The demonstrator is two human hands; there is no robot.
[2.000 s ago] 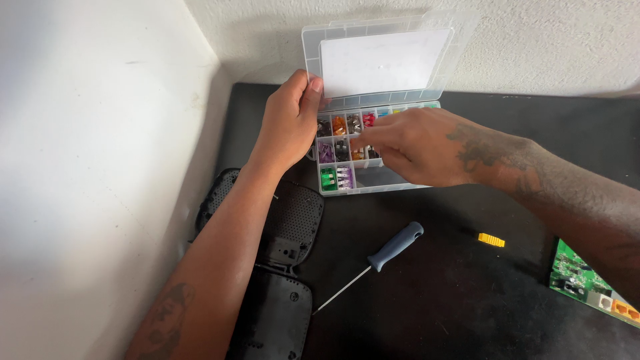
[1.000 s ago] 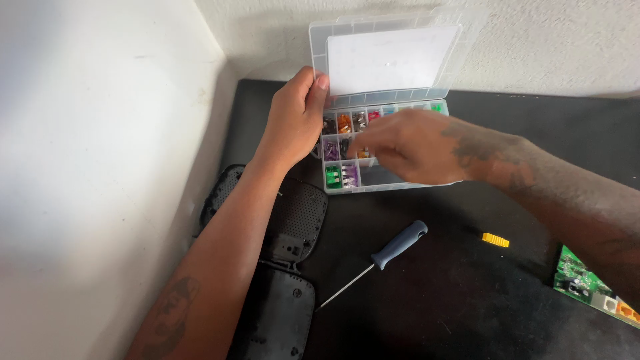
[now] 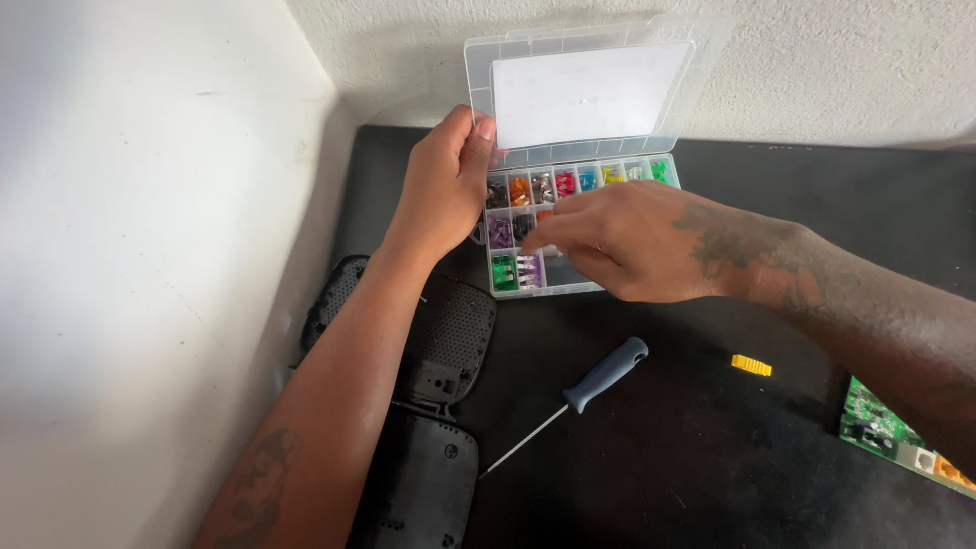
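A clear plastic compartment box (image 3: pixel 583 289) lies on the black table with its lid (image 3: pixel 564 36) raised against the wall. Colored blade fuses (image 3: pixel 565 184) fill several of its compartments, and white paper (image 3: pixel 583 95) lines the lid. My left hand (image 3: pixel 446 183) grips the left edge of the lid near the hinge, thumb toward me. Over the middle compartments is my right hand (image 3: pixel 633 240), its index finger pointing down by the black fuses (image 3: pixel 523 227). Its other fingers are bent and partly hidden, so whether it holds anything does not show.
Nearer me lies a screwdriver (image 3: pixel 608 374) with a blue-grey handle. A yellow plastic piece (image 3: pixel 751 365) is right of it, and a green circuit board (image 3: pixel 877 419) sits at the right edge. Black plastic housing halves (image 3: pixel 435 473) lie partly under my left forearm. A white wall rises at left.
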